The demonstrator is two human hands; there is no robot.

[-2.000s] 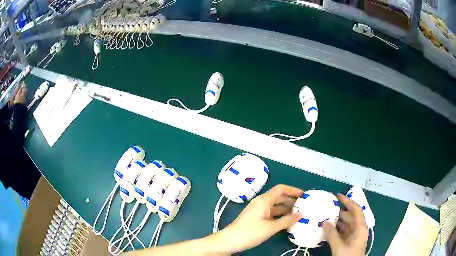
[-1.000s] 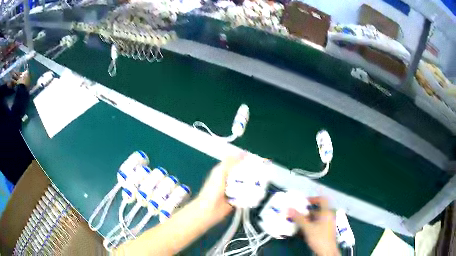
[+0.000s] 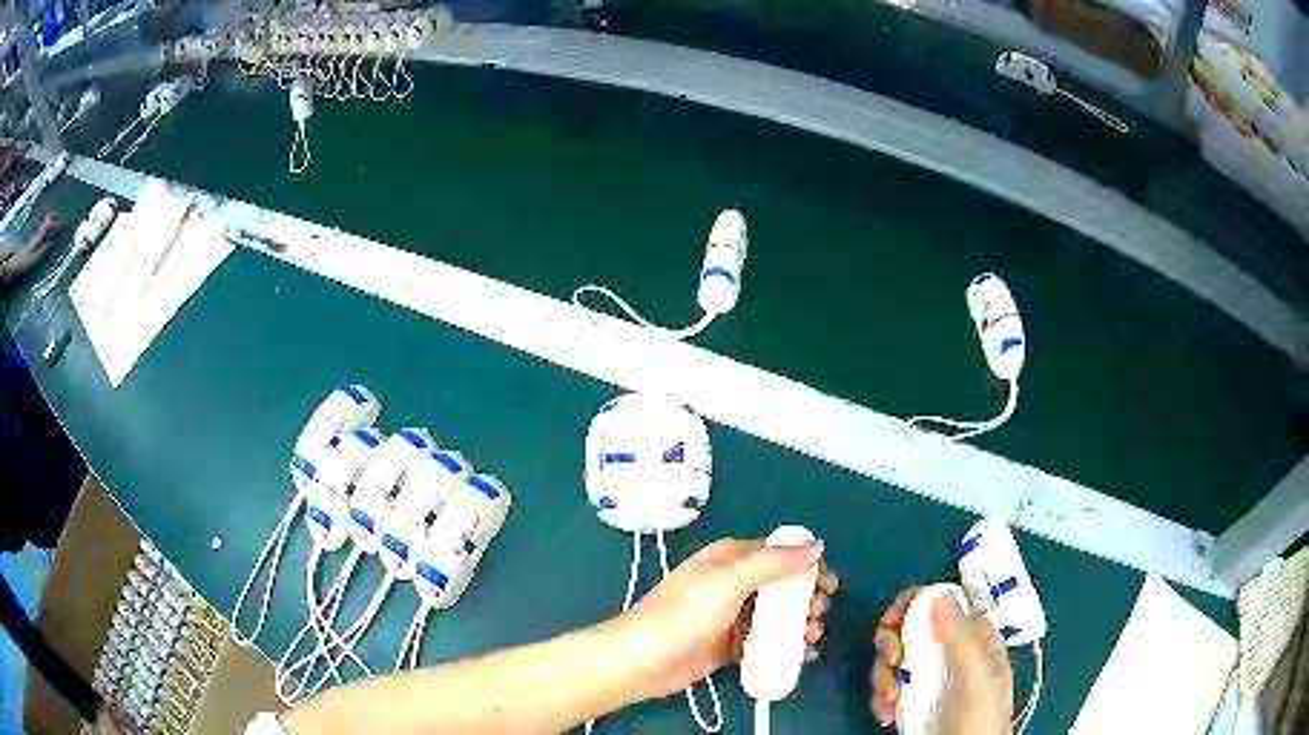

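Observation:
My left hand [image 3: 714, 610] holds a long white item [image 3: 780, 615] upright, its plain face showing and its cord hanging down. My right hand [image 3: 965, 665] holds another long white item [image 3: 926, 653], partly covered by the fingers. A round white item [image 3: 649, 462] with blue marks and a small red mark lies on the green bench left of my hands. A blue-marked long item [image 3: 1001, 583] lies just beyond my right hand. Several long white items [image 3: 467, 540] lie side by side at the left, cord loops toward me.
Two corded pieces [image 3: 724, 261] lie on the green conveyor behind the pale rail [image 3: 474, 309]. Paper sheets lie left [image 3: 137, 287] and right [image 3: 1160, 668]. A carton [image 3: 72, 582] with rows of items stands lower left. Another person's hand [image 3: 32, 247] shows at the left edge.
The round items have left my hands; one lies on the bench left of them. Each hand now holds a long item. The two conveyor pieces sit further right than two seconds ago.

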